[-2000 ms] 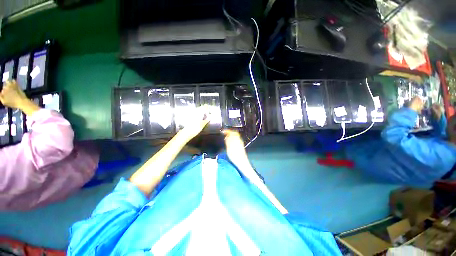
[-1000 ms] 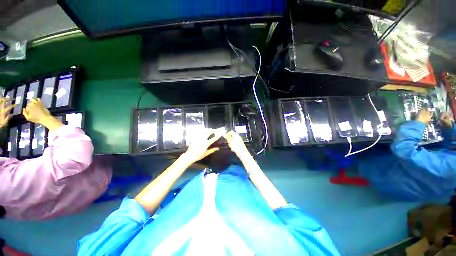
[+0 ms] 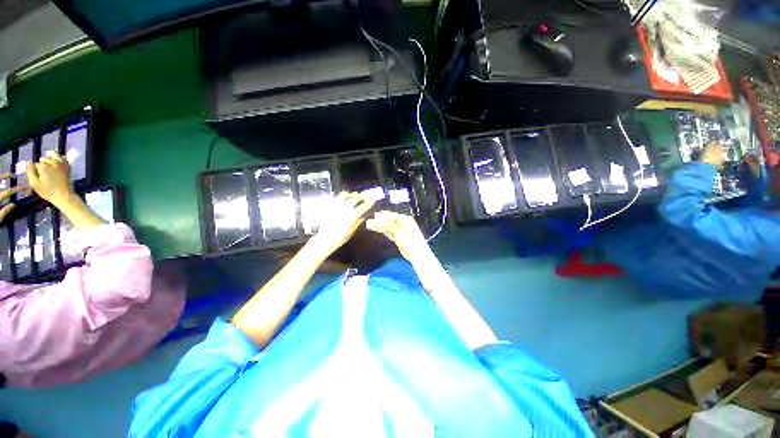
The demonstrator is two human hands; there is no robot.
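A long black phone tray (image 3: 205, 214) lies along the bench edge in front of me, with several glossy black smartphones side by side, such as the leftmost smartphone (image 3: 230, 210). My left hand (image 3: 344, 218) is over the lower part of the fourth slot, its fingertips at a small white label (image 3: 373, 195); whether it grips the label I cannot tell. My right hand (image 3: 396, 227) is just right of it at the tray's front edge, fingers apart, with nothing visible in it. A dark handheld device (image 3: 409, 160) and a phone with a white label are at the tray's right end.
A second phone tray (image 3: 462, 184) is to the right, with a white cable (image 3: 629, 204) on it. Another white cable (image 3: 421, 128) hangs beside my tray. Computer cases (image 3: 299, 103) stand behind. Neighbours work on both sides, one in a pink sleeve (image 3: 107, 265), one in a blue sleeve (image 3: 691, 205).
Since the earliest frame, the white glare has left the fourth slot, which now looks dark. My left hand has shifted slightly right; my right hand's fingers have opened. The camera view has also shifted.
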